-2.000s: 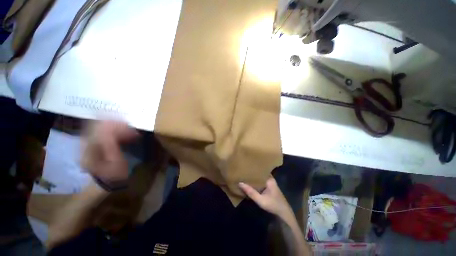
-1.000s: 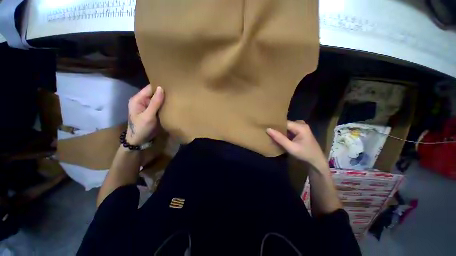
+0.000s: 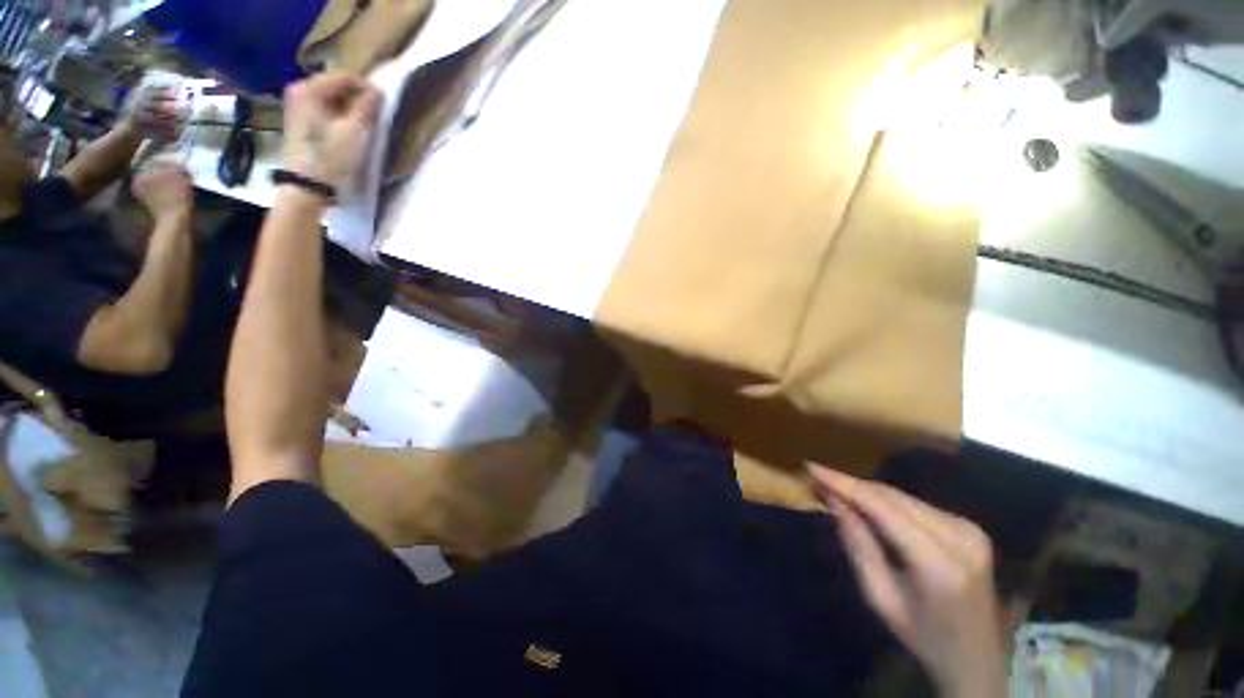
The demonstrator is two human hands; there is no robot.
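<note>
A large tan panel (image 3: 764, 246) lies on the white table under the machine head and hangs over the front edge towards my lap. A seam line runs down it to a small pucker near the edge. My right hand (image 3: 914, 545) is at the panel's lower edge, fingertips touching or pinching it. My left hand (image 3: 332, 130) is raised at the far left, by the stacked white and tan pieces (image 3: 464, 102), fingers curled; whether it grips a piece cannot be told.
The sewing machine head (image 3: 1078, 41) and bright lamp are at the upper right. Fabric shears (image 3: 1160, 205) lie right of the needle. A pile of tan and white pieces (image 3: 450, 477) is below the table. Another person (image 3: 130, 273) sits at the left.
My left hand has let go of the panel's left edge and moved up and left to the stack. The view has swung left and up. The right hand remains at the lower edge.
</note>
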